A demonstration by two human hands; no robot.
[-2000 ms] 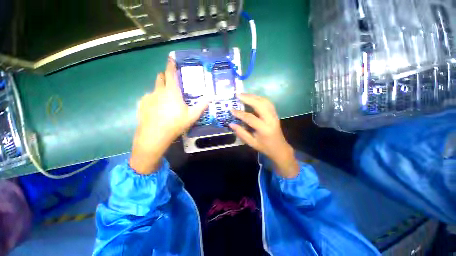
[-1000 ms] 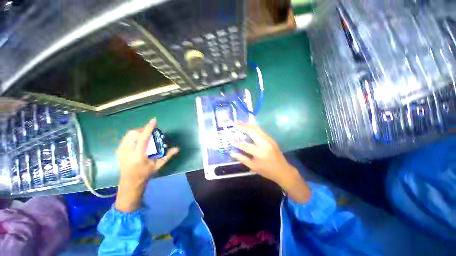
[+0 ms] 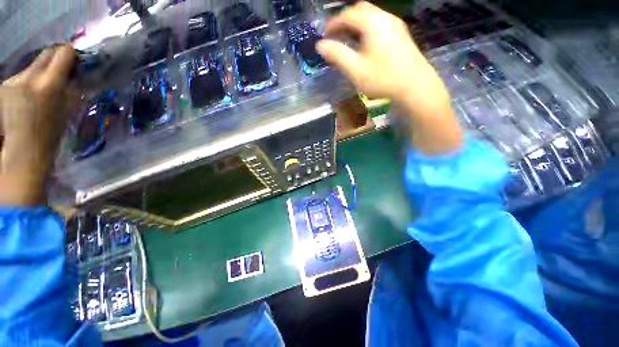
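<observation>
A clear blister tray (image 3: 180, 112) with rows of dark keypad phones (image 3: 254, 64) lies on top of the grey tester. My left hand (image 3: 34, 125) is at the tray's left end, blurred; its grip is unclear. My right hand (image 3: 397, 74) is over the tray's right part, fingertips beside a phone (image 3: 307, 46); whether they hold anything is unclear. The test plate (image 3: 349, 261) lies on the bench with one phone (image 3: 322, 227) on it, keys towards me. A black-and-white battery (image 3: 245, 266) lies on the mat left of the plate.
The tester (image 3: 305, 156) stands behind the plate. A blue cable (image 3: 351, 184) loops at the plate's far right corner. Trays of phones stand at left (image 3: 105, 284) and right (image 3: 550, 129). A pale cable (image 3: 153, 318) curves at front left. A blue sleeve is at far right.
Both hands have moved up from the bench to the tray on the tester. The phone earlier in my left hand cannot be made out. The battery now shows on the mat. The view has shifted.
</observation>
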